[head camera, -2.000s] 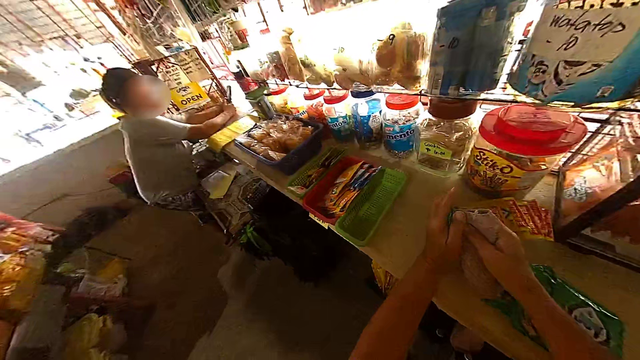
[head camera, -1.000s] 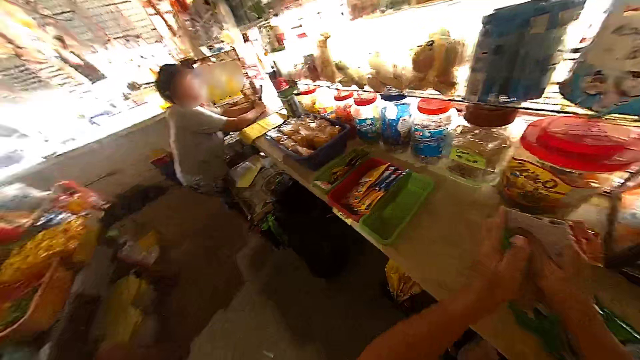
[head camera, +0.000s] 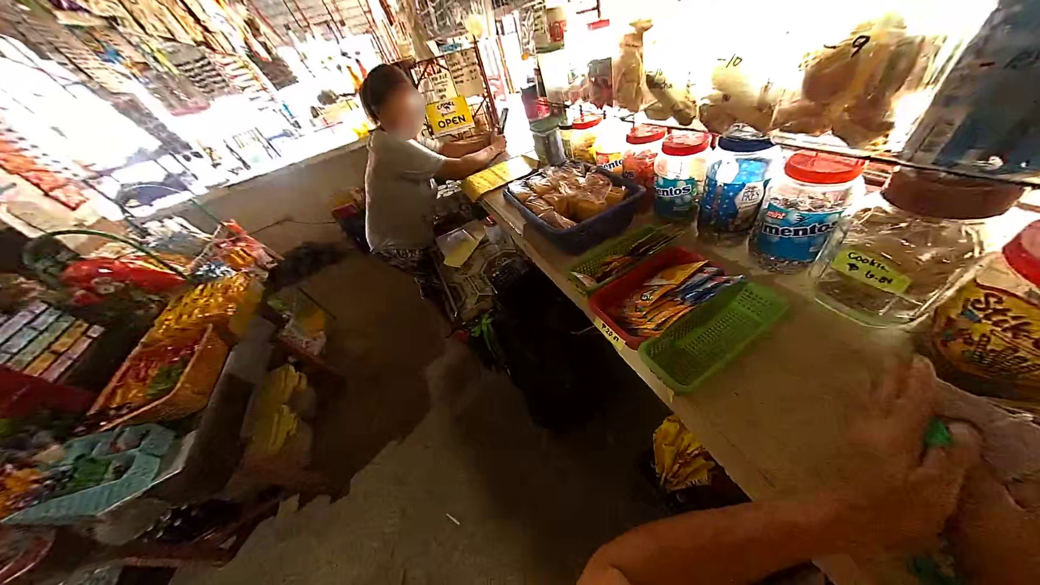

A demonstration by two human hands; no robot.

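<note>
Blurred at the lower right, my left hand (head camera: 902, 447) is closed around part of a pale, plastic-like packet (head camera: 987, 422); a bit of green shows between the fingers. My right hand (head camera: 995, 520) is against the same packet at the frame's edge, mostly cut off. Both are over the counter (head camera: 780, 406), in front of a Stik-O jar (head camera: 995, 325) and a clear square jar with a brown lid (head camera: 902, 252). Left of them lie an empty green basket (head camera: 715, 337) and a red basket of sachets (head camera: 666, 296).
Mentos jars (head camera: 808, 211) line the counter's back. A dark blue basket (head camera: 577, 231) holds bagged goods. A person (head camera: 402, 171) is at the counter's far end. Crates of packets, one orange (head camera: 175, 390), stand left of the floor. A yellow packet (head camera: 678, 455) is below the counter edge.
The view has swung left, so my hands are now nearer the right edge. Both hands stay on the packet. The green packet seen on the counter two seconds ago is mostly out of view.
</note>
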